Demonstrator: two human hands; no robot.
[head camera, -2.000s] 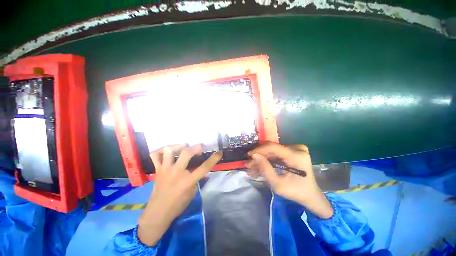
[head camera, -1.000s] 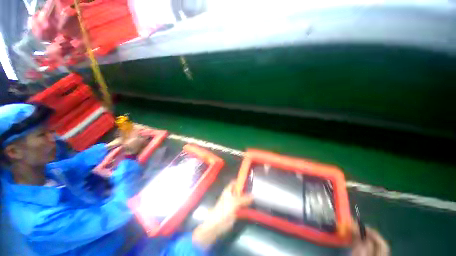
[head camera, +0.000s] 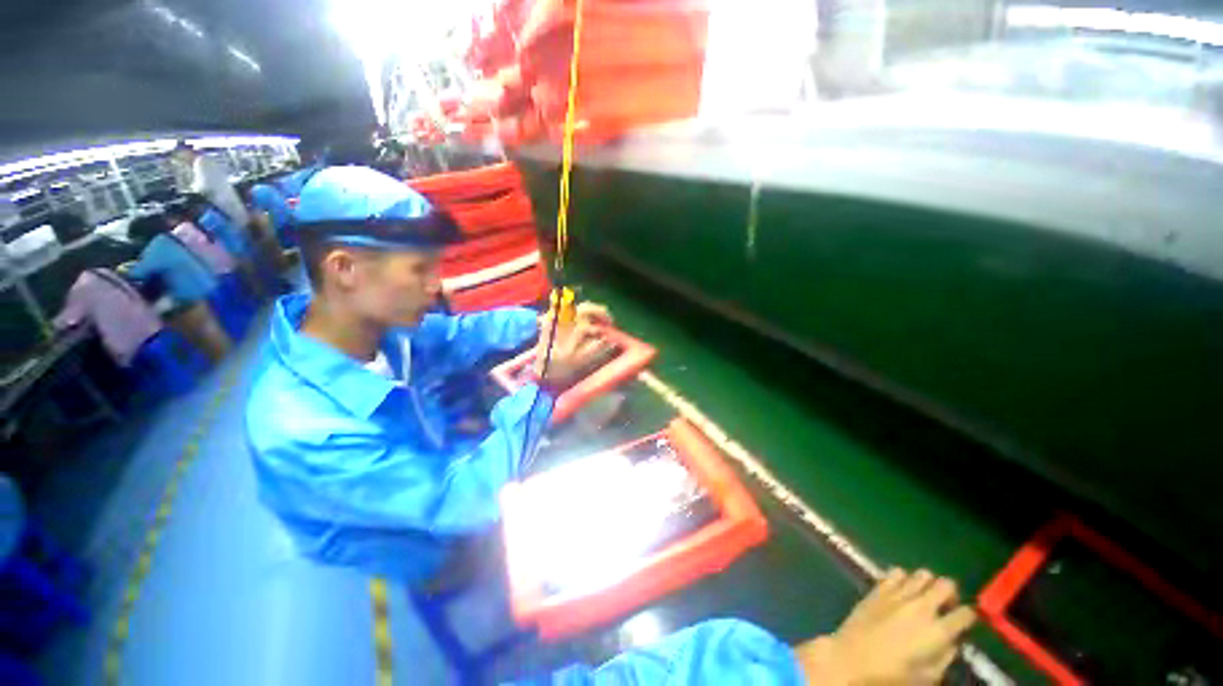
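Observation:
A red-orange foam tray (head camera: 1026, 572) with a dark tablet (head camera: 1113, 596) in it lies at the lower right, beyond the worn rail, cut off by the picture's edge. My left hand (head camera: 901, 627) is over the rail, just left of the tray's near corner, with its fingers curled. I cannot tell whether the fingertips touch the tray or hold anything. My right hand and the tweezers are out of view.
Another foam tray (head camera: 735, 516) with a glaring open tablet lies on the bench. Beyond it a person in a blue smock (head camera: 389, 442) works over another tray (head camera: 630, 359). Red trays (head camera: 490, 221) are stacked behind. A yellow cord (head camera: 569, 148) hangs down.
The view has turned left. The tray that was between my hands on the bench now shows at the far right, beyond the rail. My right hand has left the picture.

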